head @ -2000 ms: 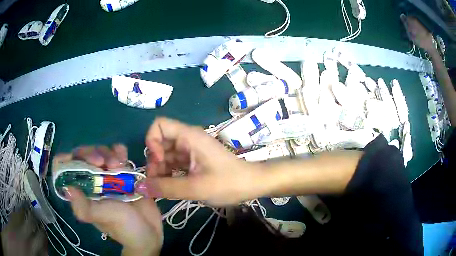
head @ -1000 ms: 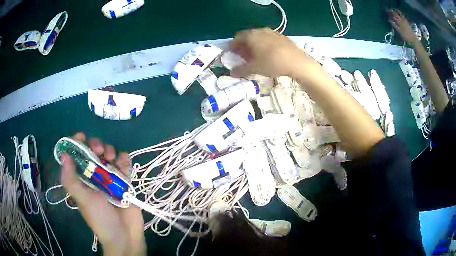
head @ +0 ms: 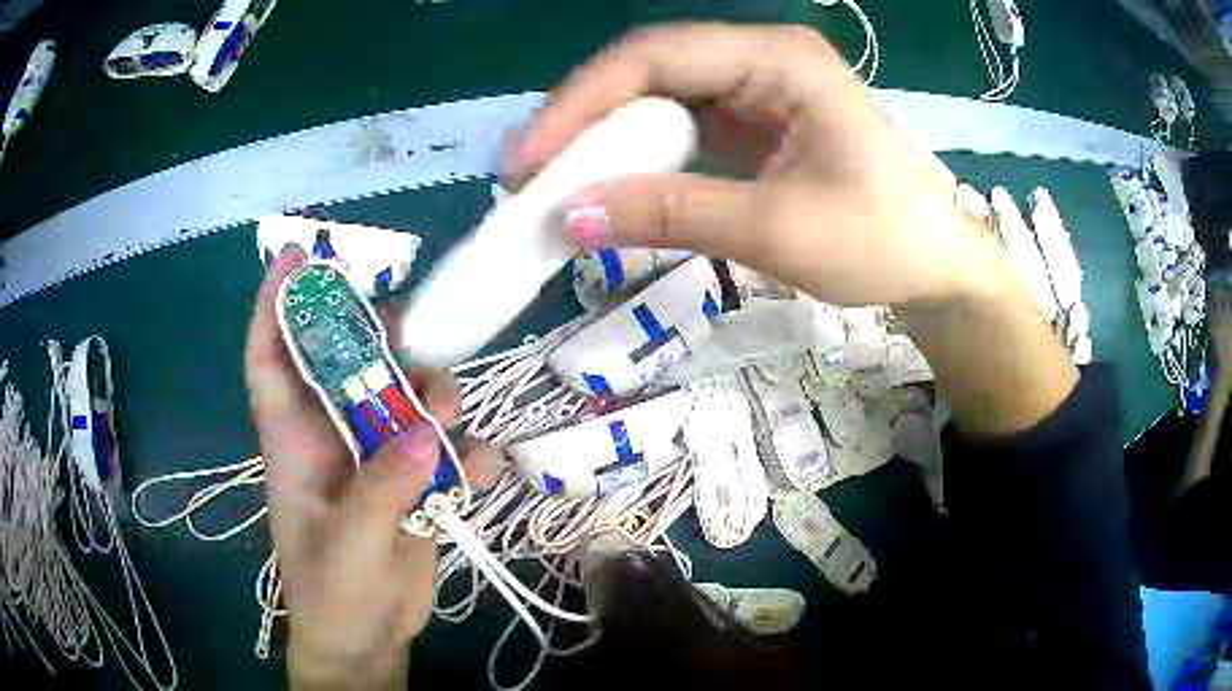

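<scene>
My left hand (head: pixel 338 513) holds an open white bottom housing (head: pixel 287 324) tilted up, its thumb on the battery end. Inside show a green circuit board (head: pixel 331 324), a blue battery partly under the thumb, and red lead wires (head: pixel 388 409). A white cord (head: pixel 500 574) leaves the lower end. My right hand (head: pixel 757 176) grips a smooth white back cover (head: pixel 514 250) between thumb and fingers. The cover is slanted just above and right of the housing, not seated on it.
White covers (head: pixel 797 432) and blue-marked housings (head: pixel 649 331) lie heaped at centre right. Tangled cords (head: pixel 595 506) spread below; more cords (head: pixel 47 540) lie at left. A pale rail (head: pixel 392 149) crosses behind, with units on the belt beyond. Another person's arm (head: pixel 1209 392) is at far right.
My right hand has come back from the heap with a white cover and is near the housing. My left hand has moved right and turned the housing more upright.
</scene>
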